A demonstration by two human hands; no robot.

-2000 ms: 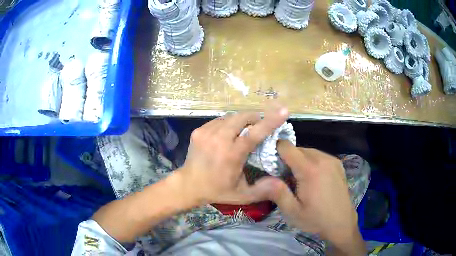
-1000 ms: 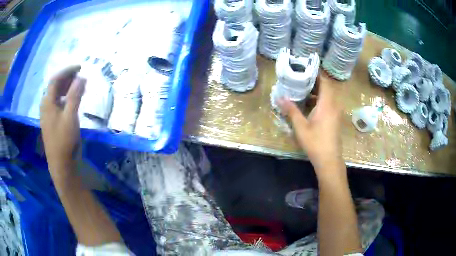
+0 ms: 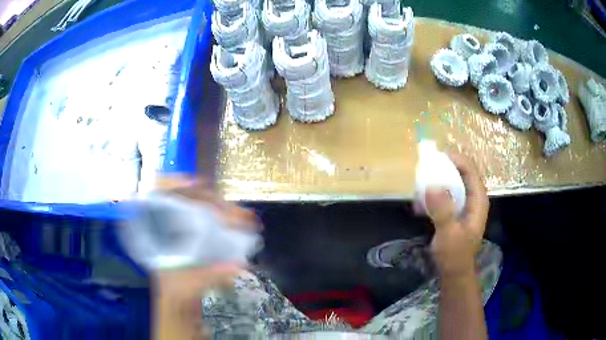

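Observation:
My left hand (image 3: 199, 192) is blurred above my lap at the tray's front edge. It holds a pale tubular body (image 3: 179, 236), also blurred, with its wide open end facing left. My right hand (image 3: 458, 219) is closed around the white glue bottle (image 3: 438, 176) at the bench's front edge. The bottle's tip points up and away from me; the tip itself is blurred. The body and the bottle are well apart.
Glued assemblies (image 3: 310, 83) stand upright in close rows at the back of the bench (image 3: 372, 146). Scalloped rings (image 3: 496, 93) lie piled at right, beside a grey-white part (image 3: 593, 109). The blue parts tray (image 3: 187, 86) is at left, with pale parts inside.
My right hand has let go of the assembly, which stands in the front row, and has taken the glue bottle. My left hand has come out of the tray with a body.

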